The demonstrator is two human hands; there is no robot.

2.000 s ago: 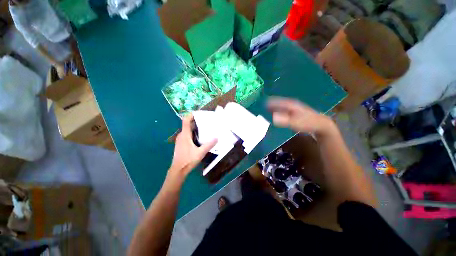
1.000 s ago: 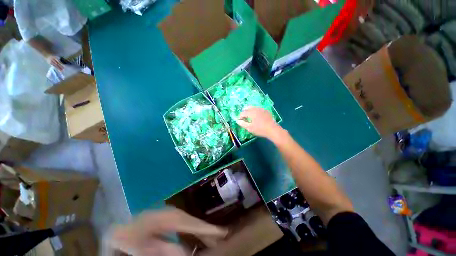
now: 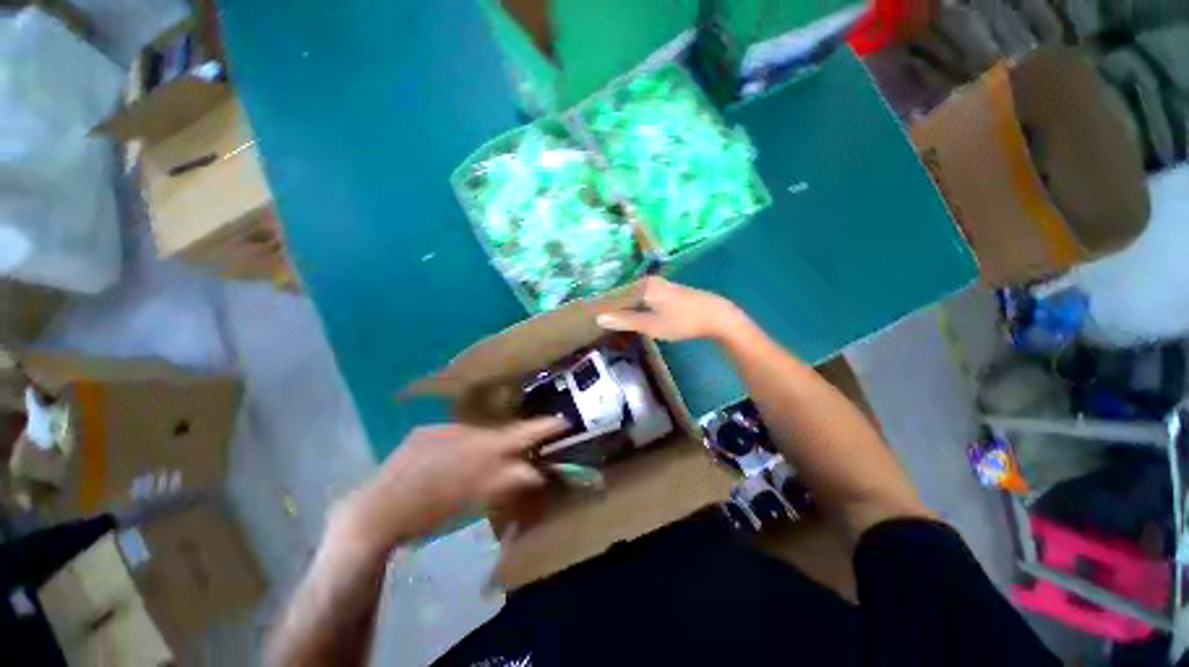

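An open brown retail box (image 3: 606, 532) lies at the near edge of the green table, flaps spread. Inside it is a white camera unit (image 3: 632, 397) with black parts. My left hand (image 3: 489, 459) is blurred and reaches over the left side of the box, fingers at the unit; its grip is unclear. My right hand (image 3: 672, 313) is at the far flap of the box; whether it pinches the flap or a small packet is unclear. Beyond the box, two accessory trays hold heaped packets, whitish in the left tray (image 3: 545, 222) and green in the right tray (image 3: 678, 163).
Green boxes (image 3: 613, 39) stand at the far side of the table (image 3: 378, 235). A bulk carton of units (image 3: 754, 472) is below the near edge, under my right arm. A wide open carton (image 3: 971, 156) stands at the right. Brown cartons (image 3: 215, 196) stand at the left.
My right hand has left the green packets and come back to the box's far flap. My left hand has moved inward over the box. The view has shifted, and more of the unit shows.
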